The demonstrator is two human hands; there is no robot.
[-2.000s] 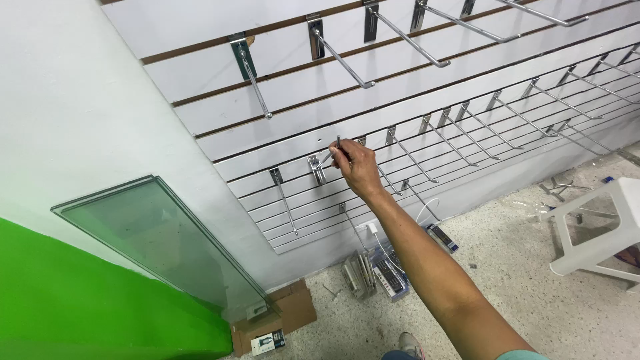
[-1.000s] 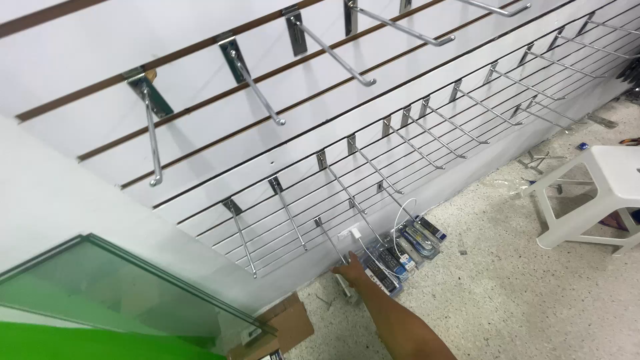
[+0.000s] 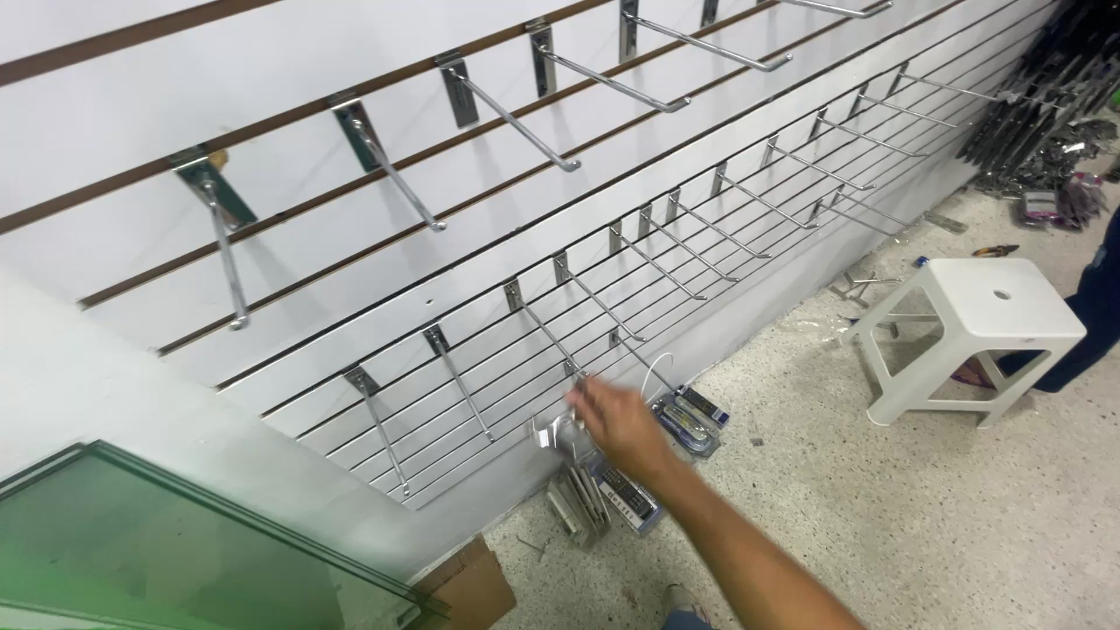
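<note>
My right hand [image 3: 617,424] is low in front of the slatwall, its fingers closed at the tip of a chrome display hook [image 3: 547,332]. A clear plastic package [image 3: 557,435] with bright glints shows just under the fingers and seems pinched in them; blur hides the exact grip. Below the hand are several grey-edged packs [image 3: 577,507] and a blister pack with a dark front [image 3: 628,497]. More blister packs [image 3: 689,424] lie to the right, beside a thin white cable loop [image 3: 658,372]. My left hand is out of view.
Metal hooks [image 3: 516,127] jut from the slatwall in rows. Green-tinted glass panels [image 3: 175,542] lean at lower left, by cardboard [image 3: 472,586]. A white plastic stool [image 3: 1006,302] stands right, near another person's leg [image 3: 1094,306]. Pliers [image 3: 996,251] and loose hooks [image 3: 862,284] lie on the floor.
My right hand has gone from an upper hook down to the packs, then up to a hook tip, with a clear package now at its fingers. The view has shifted.
</note>
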